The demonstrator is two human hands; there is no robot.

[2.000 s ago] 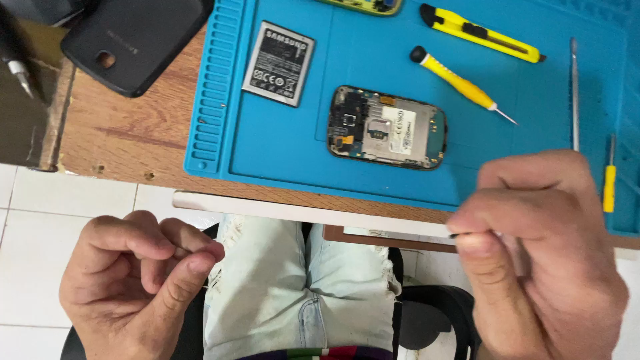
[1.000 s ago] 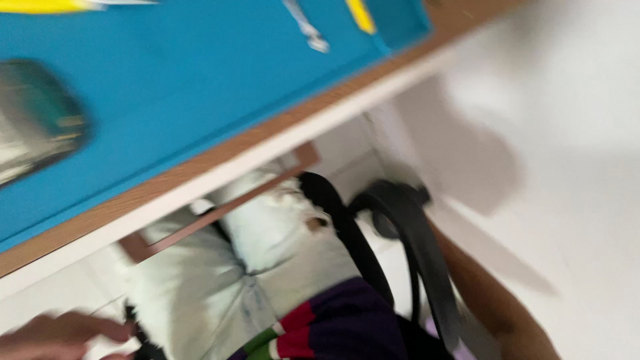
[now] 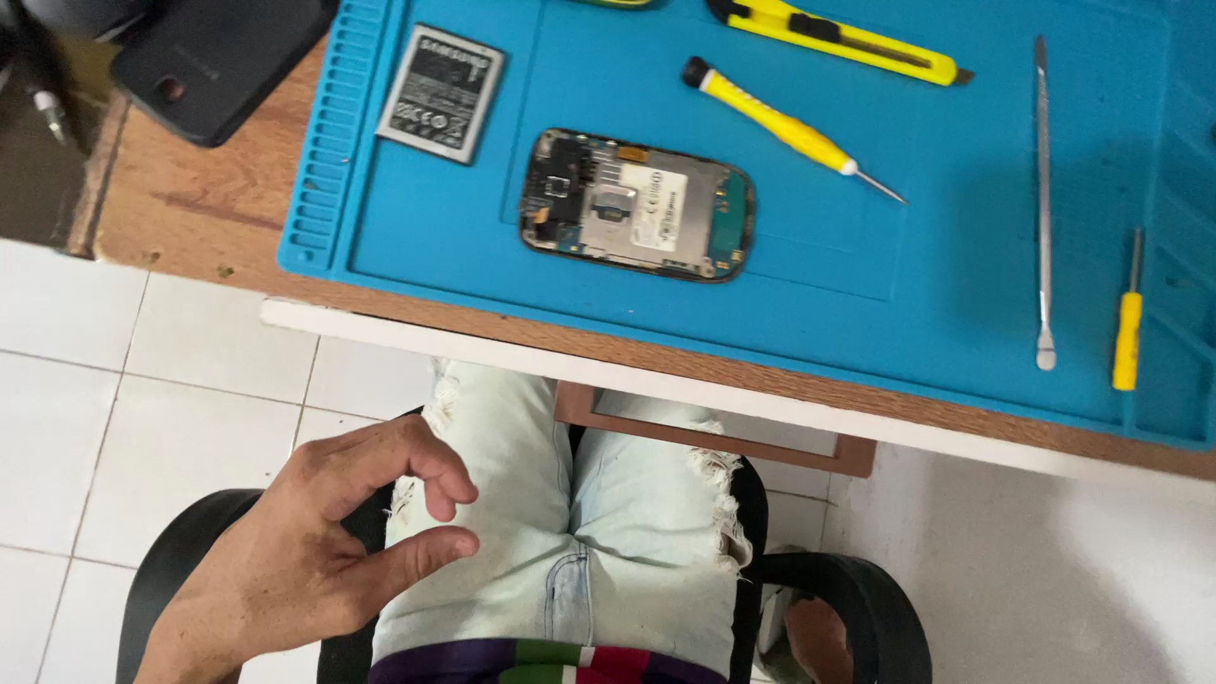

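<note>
My left hand (image 3: 347, 537) hovers over my lap, thumb and fingers apart, with nothing between them. My right hand is out of view. On the blue silicone mat (image 3: 608, 309) lies an opened mobile phone (image 3: 636, 204), its circuit board and metal frame exposed. A Samsung battery (image 3: 443, 93) rests to its upper left. A yellow screwdriver with a black cap (image 3: 779, 119) lies to the phone's upper right, below a yellow utility knife (image 3: 845, 40). Farther right are a metal spudger (image 3: 1044, 209) and a small yellow screwdriver (image 3: 1128, 332).
A black phone back cover (image 3: 223, 71) lies on the wooden table (image 3: 190, 204) at upper left, beside a dark tool with a metal tip (image 3: 47, 109). A brown frame (image 3: 722, 442) shows under the table edge. The black chair armrest (image 3: 869, 598) is at lower right.
My right hand, raised near the mat's front edge two seconds ago with its fingertips pinched, has left the view. My left hand's thumb and fingers are now farther apart. The view swung right and back.
</note>
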